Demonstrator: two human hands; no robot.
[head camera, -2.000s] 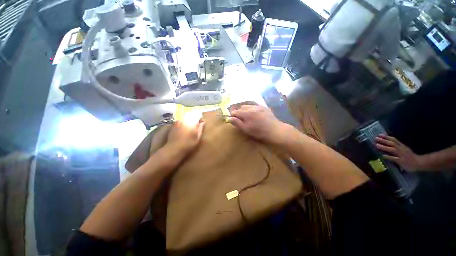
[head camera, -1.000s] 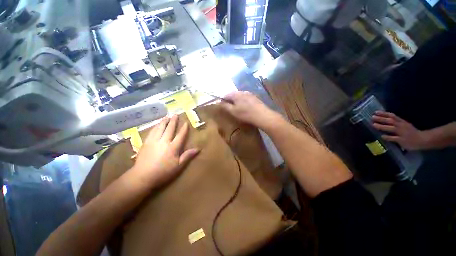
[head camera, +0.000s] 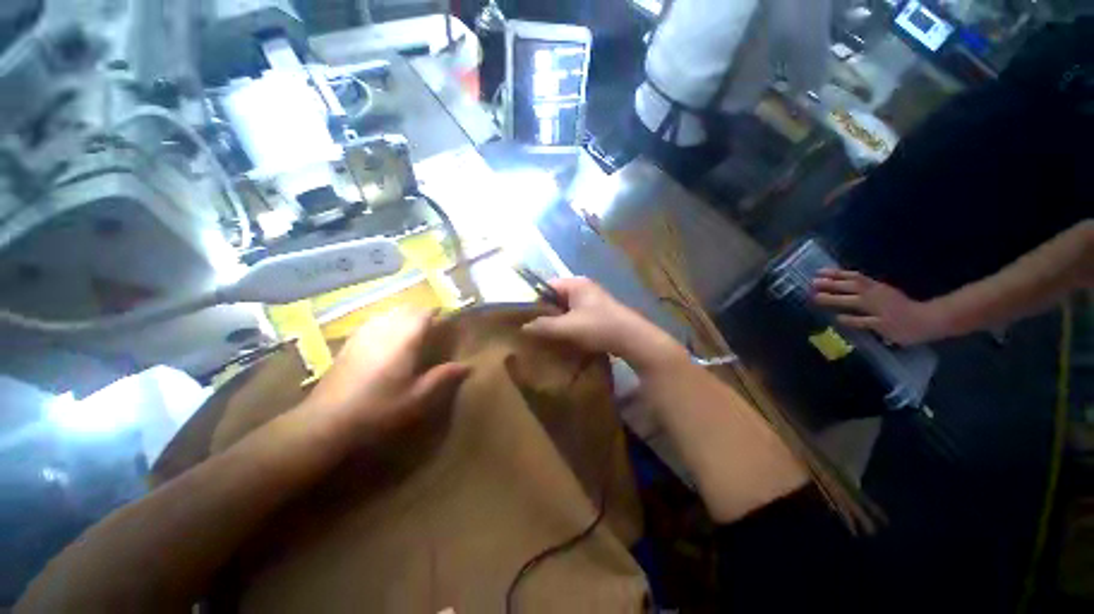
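The brown bag body (head camera: 468, 480) lies in front of me, its far edge at the yellow-edged template (head camera: 360, 308) under the machine. My left hand (head camera: 384, 366) rests on the bag near that edge, fingers spread, palm down. My right hand (head camera: 582, 321) is closed around small dark thread snips (head camera: 540, 284), their tips pointing up and left past the bag's far edge. A thin dark cord (head camera: 558, 549) runs over the bag. The white LED lamp (head camera: 318, 270) lies across the template's left part.
The white machine head (head camera: 96, 228) stands at left, with the metal presser area (head camera: 318, 192) beyond the template. A strap bundle (head camera: 720, 360) lies at right. Another person's hand (head camera: 876, 306) rests on a plastic box (head camera: 858, 330). A lit screen (head camera: 548, 86) stands behind.
The bag's far edge has drawn back from the template, and its right side hangs in folds. The snips now show clearly in my right hand. The camera view has shifted.
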